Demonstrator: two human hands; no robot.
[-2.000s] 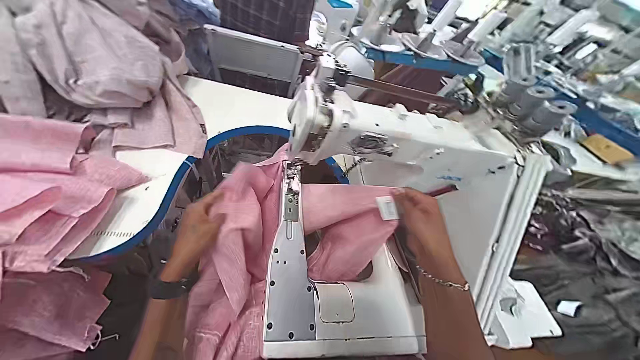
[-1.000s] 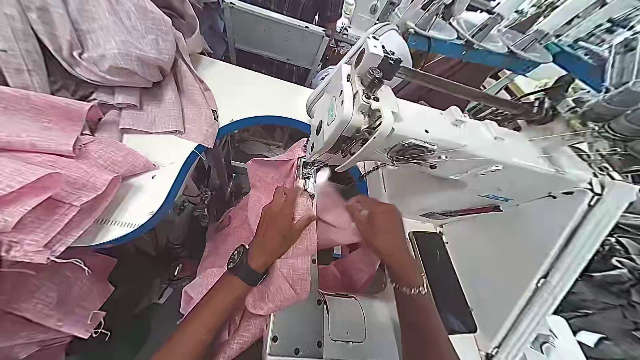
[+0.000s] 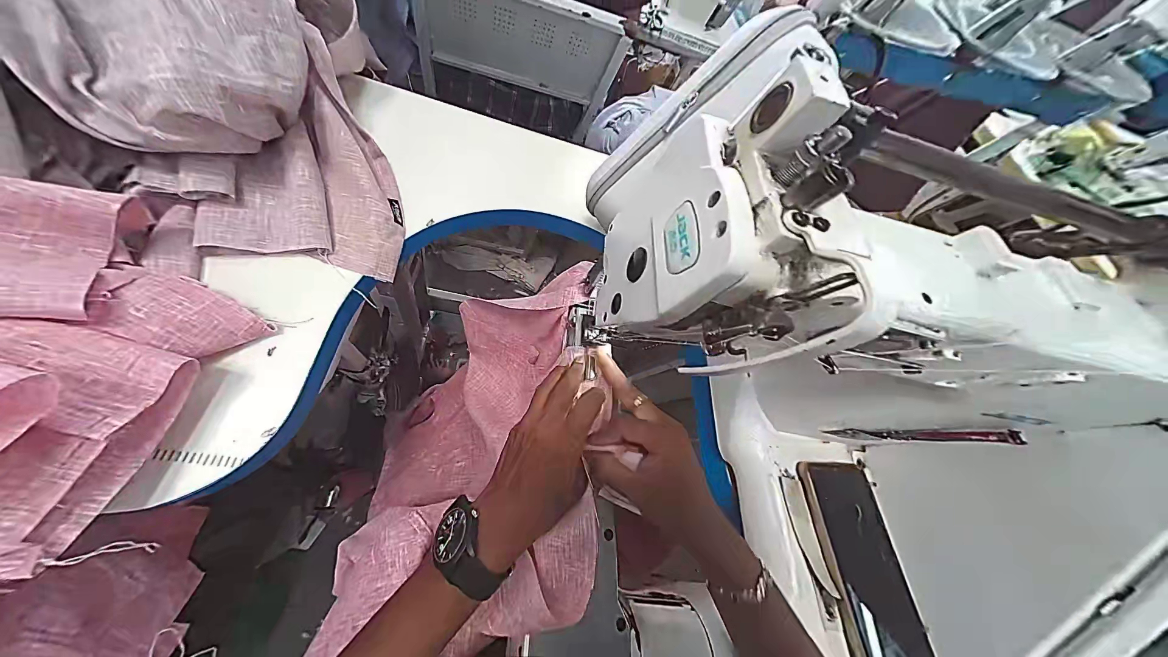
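Note:
A pink woven fabric piece (image 3: 511, 365) runs from the needle area of a white Jack sewing machine (image 3: 675, 228) down over its narrow arm. Just in front of the presser foot (image 3: 584, 324), my left hand (image 3: 538, 456) pinches the fabric with bent fingers; a black watch (image 3: 456, 543) is on that wrist. My right hand (image 3: 652, 456) grips the fabric's right side close beside the left fingers, its index finger pointing up to the foot. The fingertips of both hands nearly touch. Part of the fabric under the hands is hidden.
Pink fabric pieces (image 3: 100, 383) and a greyish-pink fabric pile (image 3: 182, 82) lie on the white table (image 3: 474, 164) at left. Its curved blue edge (image 3: 319, 401) borders the gap around the machine arm. A dark phone (image 3: 862, 557) lies at the machine's right.
Two seconds ago my hands were apart, spreading the fabric on either side of the machine arm. Now they are together at the presser foot. The view has moved closer to the machine head.

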